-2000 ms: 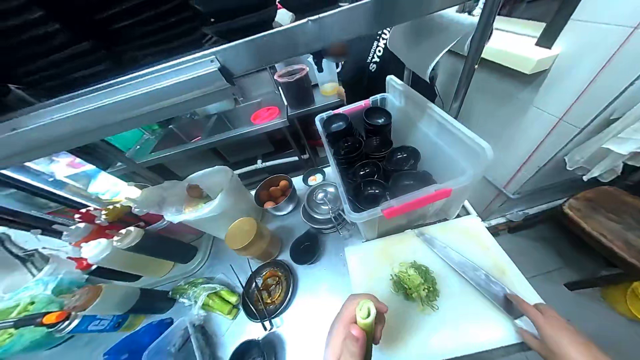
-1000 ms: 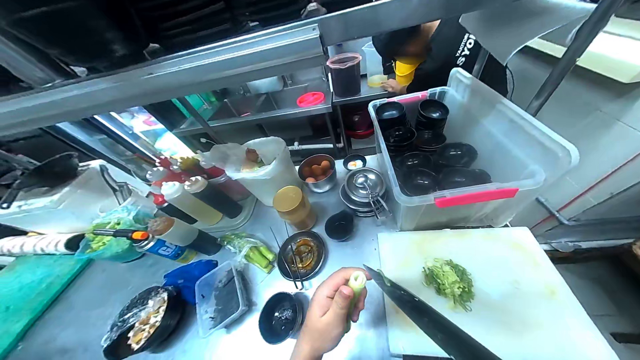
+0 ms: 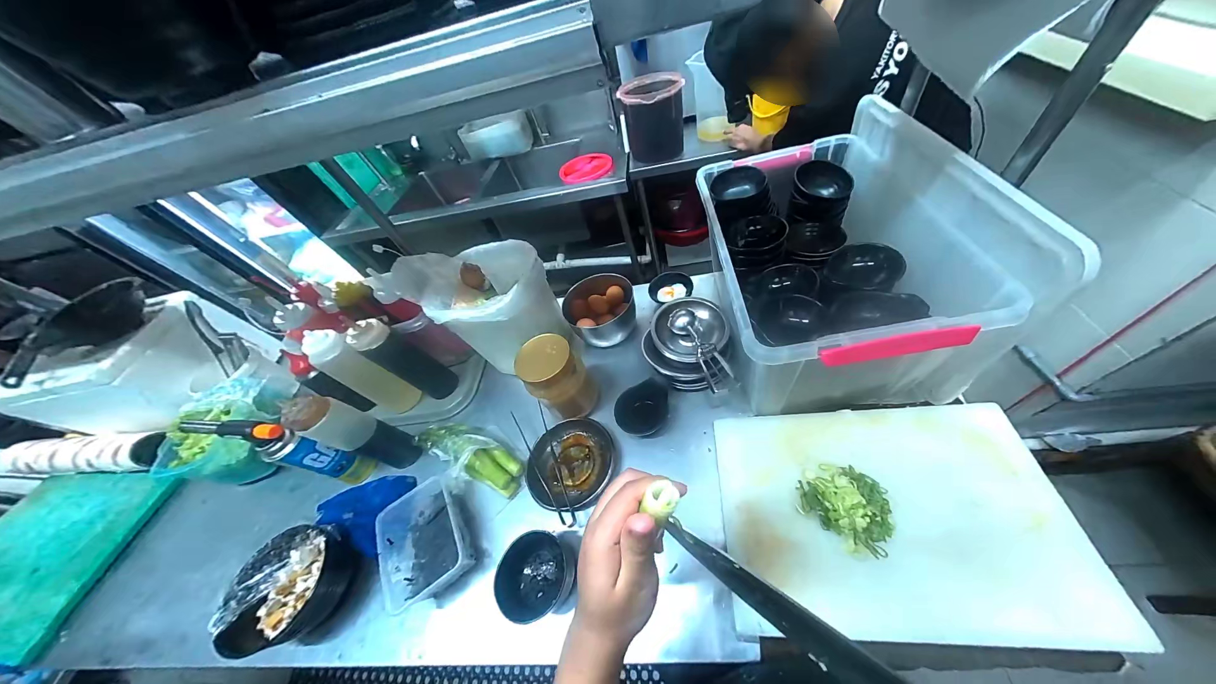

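My left hand point(image 3: 617, 560) grips a pale green vegetable stalk point(image 3: 659, 498), its hollow cut end facing up, left of the cutting board. The tip of a long dark-looking knife point(image 3: 779, 598) touches or nearly touches the stalk just below that end. The blade runs down to the lower right and leaves the picture; my right hand and the knife's handle are out of view. A heap of thinly sliced green vegetable point(image 3: 845, 508) lies on the white cutting board point(image 3: 988, 560).
Behind the board stands a clear plastic bin point(image 3: 883, 380) of black bowls. Nearby are a metal bowl of brown eggs point(image 3: 600, 309), a gold-lidded jar point(image 3: 556, 375), a black dish point(image 3: 572, 465) with chopsticks and a black bowl point(image 3: 532, 578). A person point(image 3: 788, 66) bends over the back counter.
The knife has moved from flat on the board, under my right hand, to the stalk in my left hand. A person has come into view at the back. The view has shifted.
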